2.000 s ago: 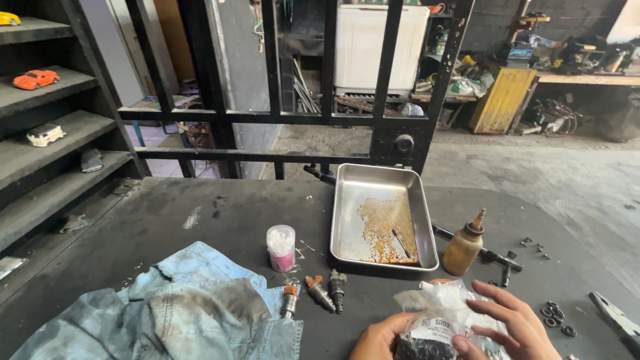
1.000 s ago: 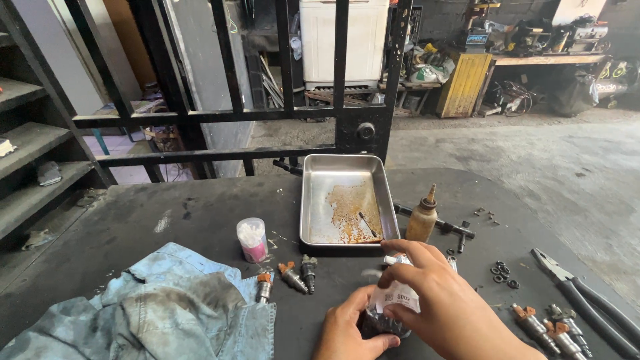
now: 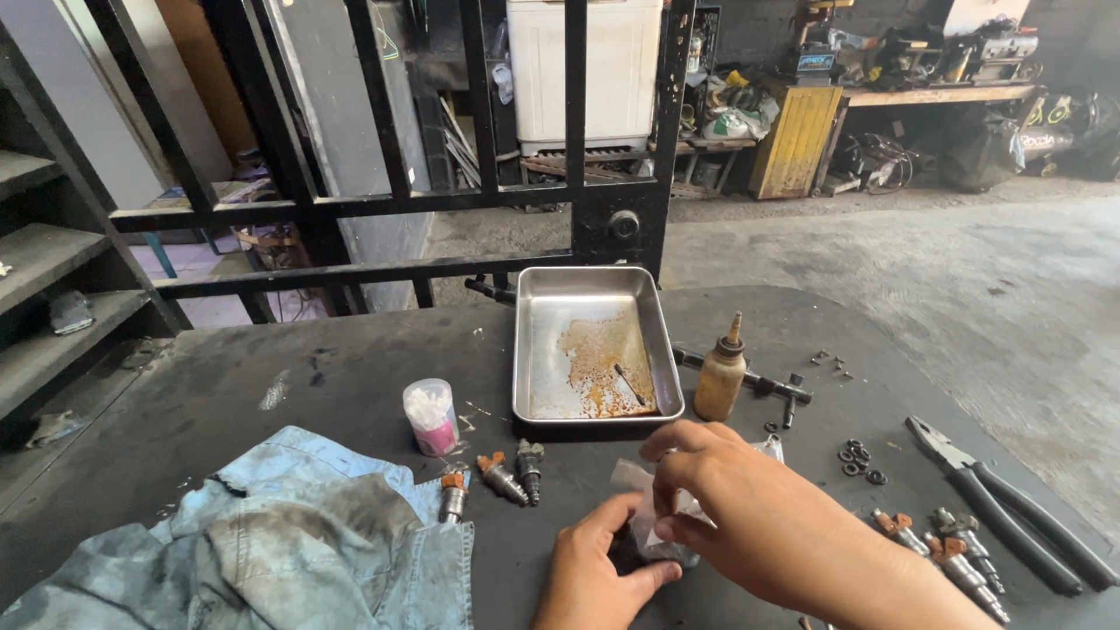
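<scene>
My left hand (image 3: 599, 560) holds a small clear plastic bag (image 3: 643, 516) with dark contents at the near middle of the table. Over the bag's opening is my right hand (image 3: 744, 499), fingers bent down; what its fingertips grip is partly hidden. Fuel injectors with orange connectors (image 3: 500, 477) lie left of the hands, one at the edge of a stained blue cloth (image 3: 324, 534). More injectors (image 3: 962, 569) rest at the right, near black rubber O-rings (image 3: 853, 459) and pliers with dark handles (image 3: 1006, 507).
A metal tray (image 3: 560, 350) with rusty residue and a cotton swab stands beyond the hands. Beside it are an oil-stained squeeze bottle (image 3: 720, 381), a dark fuel rail (image 3: 779, 385) and small screws (image 3: 831, 360). A tub of cotton swabs (image 3: 430, 418) stands left; a black gate (image 3: 525, 197) is behind.
My right hand has shifted from around the bag to above its opening, with the fingers now bent downward. The view has turned to the right.
</scene>
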